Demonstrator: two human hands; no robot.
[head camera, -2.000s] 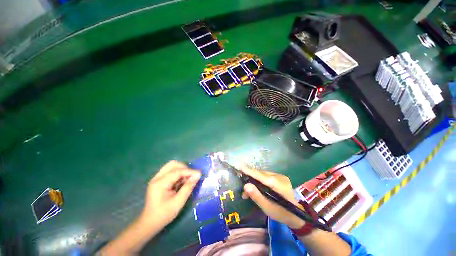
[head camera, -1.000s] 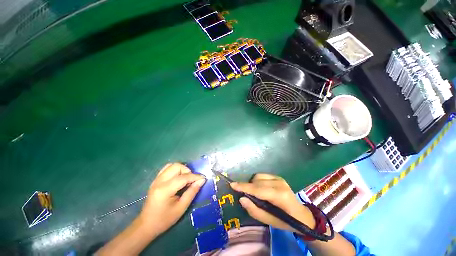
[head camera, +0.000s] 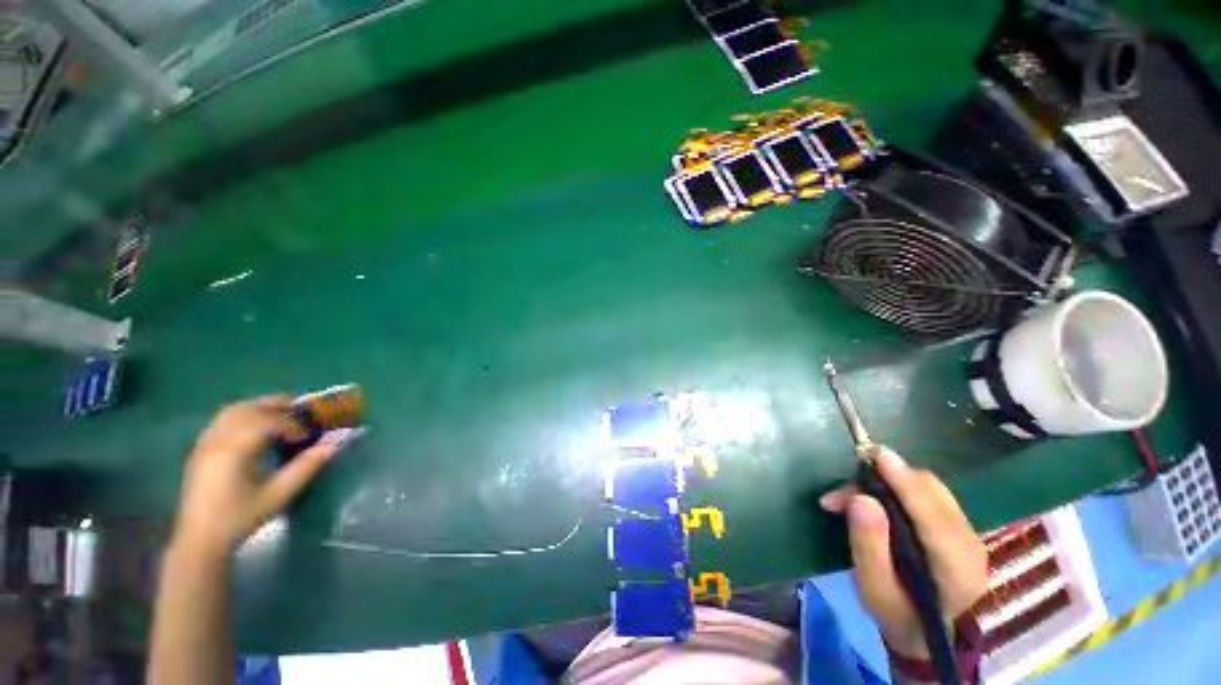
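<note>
A strip of joined blue circuit boards (head camera: 648, 543) lies on the green mat in front of me, with orange flex tails (head camera: 706, 522) out from its right side. My left hand (head camera: 255, 468) is at the far left, its fingers around the loose LCD stack (head camera: 321, 418), whose orange end shows. My right hand (head camera: 917, 535) holds the soldering iron (head camera: 911, 551) to the right of the strip, its metal tip pointing up and touching nothing. Thin solder wire (head camera: 462, 551) lies on the mat left of the strip.
Finished panels (head camera: 753, 177) lie at the back, beside the black fume fan (head camera: 911, 274). A white cup (head camera: 1105, 364) with a black band stands at the right, near a white grid block (head camera: 1182, 505). A component box (head camera: 1038, 589) is at the bench edge. A blue piece (head camera: 91, 385) lies far left.
My left hand has left the strip and moved left to the loose LCD stack. My right hand has drawn the iron away to the right. The solder wire now lies loose. The view has shifted left.
</note>
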